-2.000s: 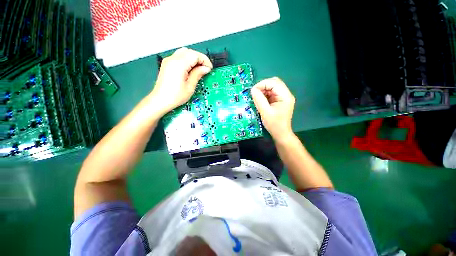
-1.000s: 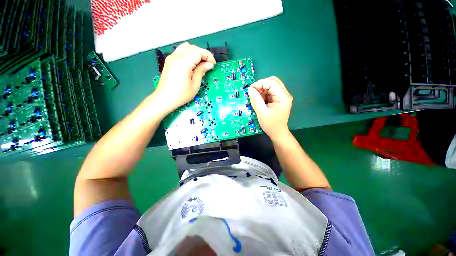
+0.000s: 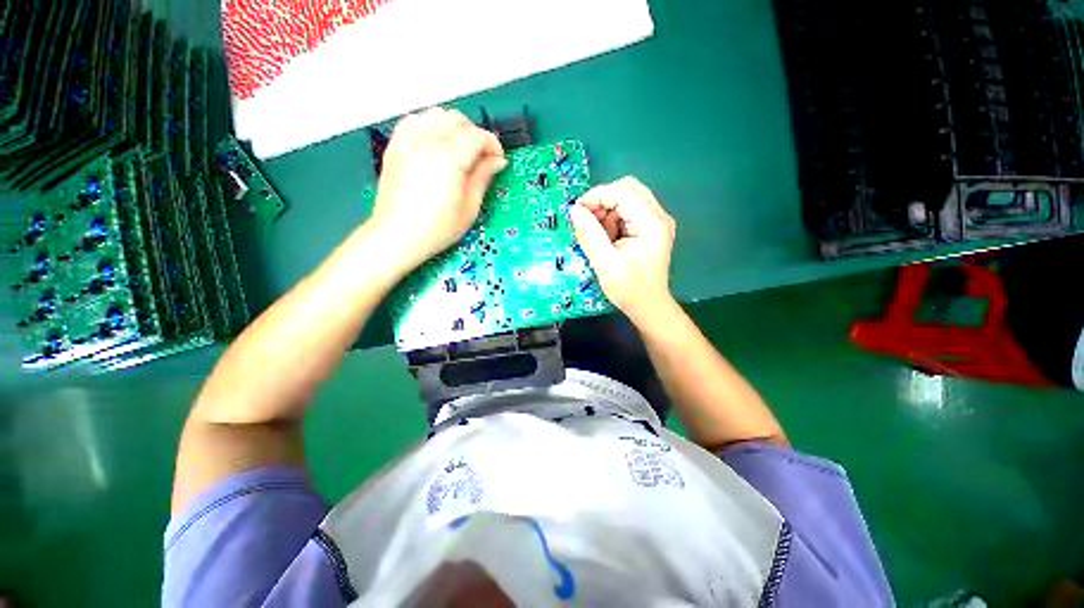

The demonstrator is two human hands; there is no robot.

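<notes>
A bright green circuit board panel point(image 3: 523, 255) dotted with small blue, black and silver parts lies on a black board holder point(image 3: 490, 366) in front of me. My left hand point(image 3: 437, 172) is over the board's far left part, its fingertips pinched together near the far edge. My right hand point(image 3: 626, 238) is at the board's right edge, thumb and forefinger pinched together. Anything between the fingertips of either hand is too small or hidden to tell. The left hand covers part of the board and the holder's far end.
A white sheet point(image 3: 476, 59) with rows of red marks lies beyond the board. Stacked green boards point(image 3: 101, 255) lean at left, with a small separate board point(image 3: 252, 181) beside them. Black ribbed holders point(image 3: 927, 119) stand at right. A red stool point(image 3: 951, 333) is below the bench edge.
My right hand has shifted slightly left along the board's right edge. My left hand has moved up the board since the first frame and stays near the far edge. The view has shifted slightly.
</notes>
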